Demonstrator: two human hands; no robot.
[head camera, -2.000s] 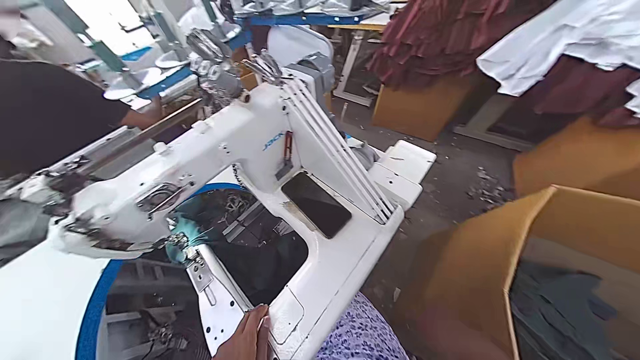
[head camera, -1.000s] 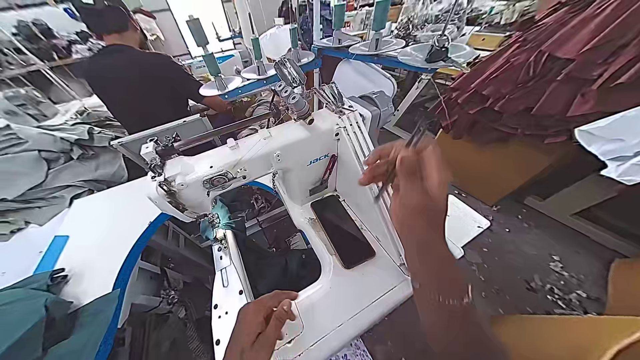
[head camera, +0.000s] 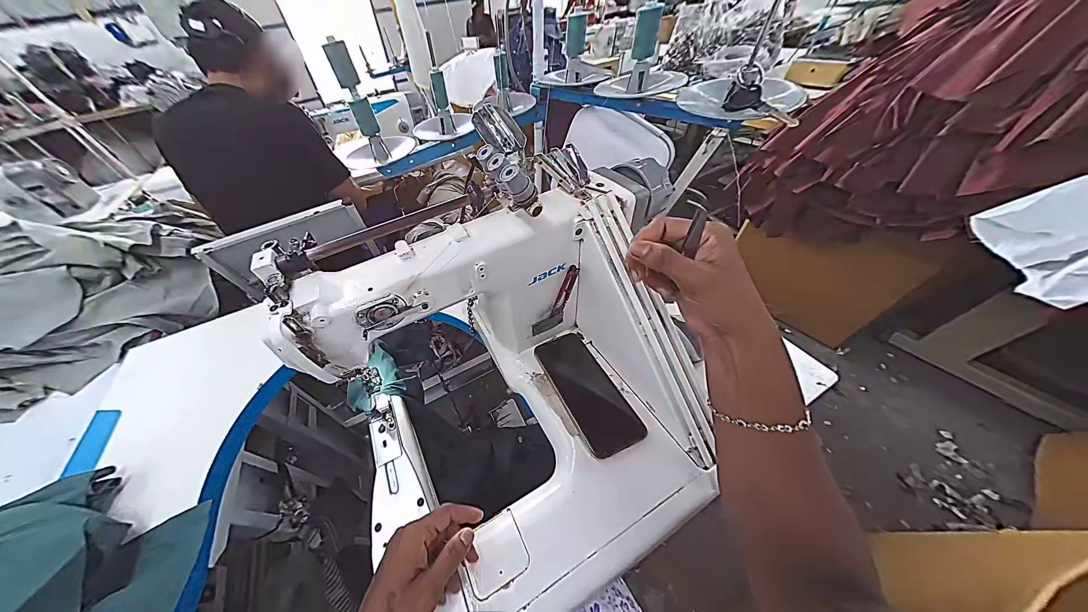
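Observation:
A white Jack feed-off-the-arm sewing machine (head camera: 510, 246) fills the middle of the view. My left hand (head camera: 429, 552) rests on the near edge of its arm, fingers slightly curled, holding nothing that I can see. Raised beside the machine's right side, my right hand (head camera: 684, 263) grips a thin dark tool (head camera: 695, 234), which looks like tweezers. A smartphone (head camera: 591, 395) with a dark screen lies on the machine bed. Teal fabric (head camera: 384, 374) sits at the needle area. A small red tool (head camera: 564, 287) stands against the machine's upright.
A person in a black shirt (head camera: 246, 161) is beyond the machine. Thread cones (head camera: 646, 34) stand on a rack behind. Maroon cloth (head camera: 926, 127) is heaped at right, above a cardboard box (head camera: 824, 280). Teal cloth pieces (head camera: 93, 544) lie on the white table (head camera: 187, 374) at left.
My right hand, out of view two seconds ago, came up beside the machine with the dark tool. My left hand remains at the near edge. The view has shifted.

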